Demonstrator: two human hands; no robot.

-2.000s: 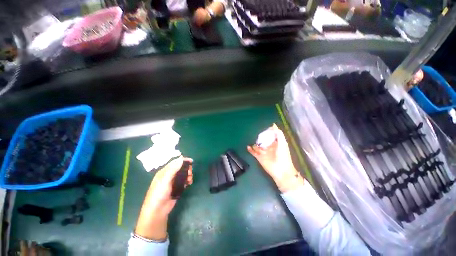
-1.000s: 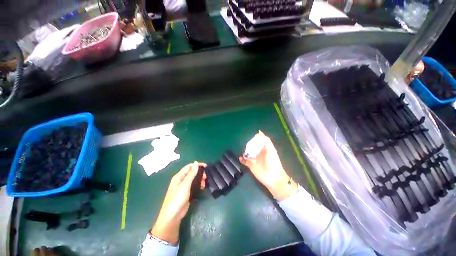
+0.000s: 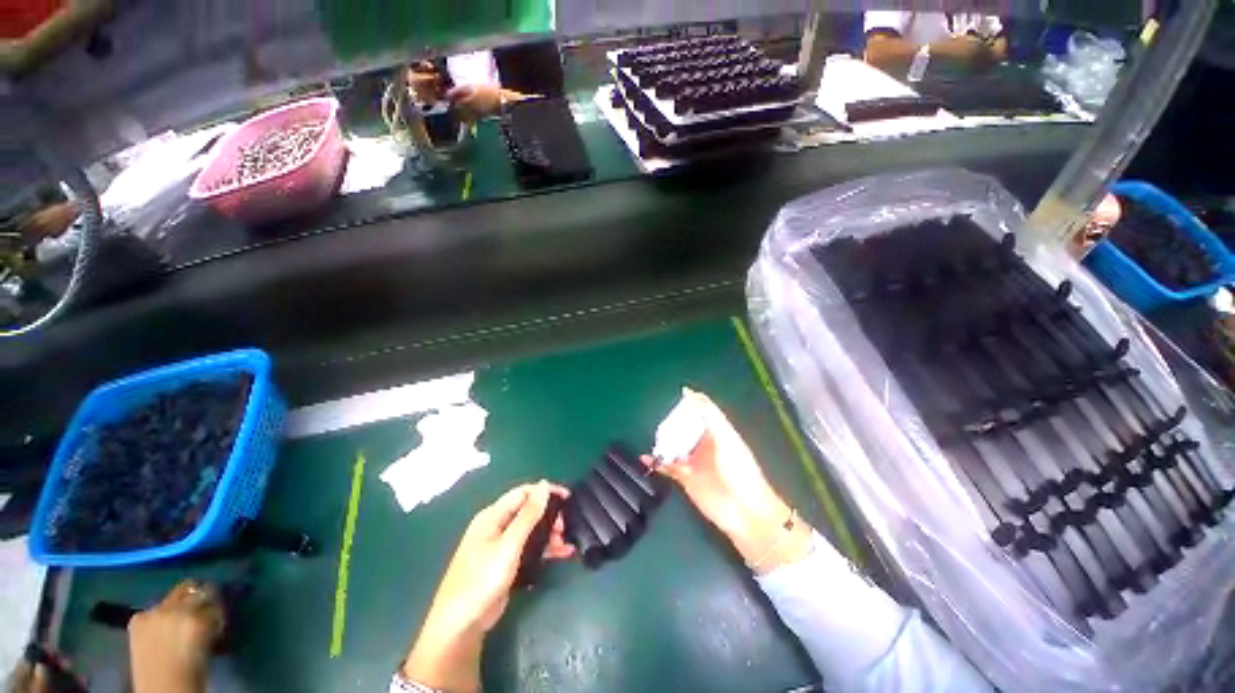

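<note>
Several black plastic parts (image 3: 614,505) lie side by side on the green bench in front of me. My left hand (image 3: 497,559) holds another black part upright at their left edge. My right hand (image 3: 725,474) holds a small white squeeze bottle (image 3: 681,428), its thin tip pointing down-left near the top right end of the parts. Whether the tip touches a part cannot be told. A crumpled white paper (image 3: 439,456) lies beyond my left hand.
A lined tray of black parts (image 3: 761,291) stands at right. A blue basket of small black parts (image 3: 266,454) is at left. Another person's hand (image 3: 174,636) is at lower left. Beyond a dark channel (image 3: 542,271) are a pink basket (image 3: 278,196), stacked trays (image 3: 704,88) and co-workers' hands.
Since two seconds ago, my right hand has brought the bottle left to the parts, and my left hand has moved right against them. Another person's hand has reached onto the small parts at lower left.
</note>
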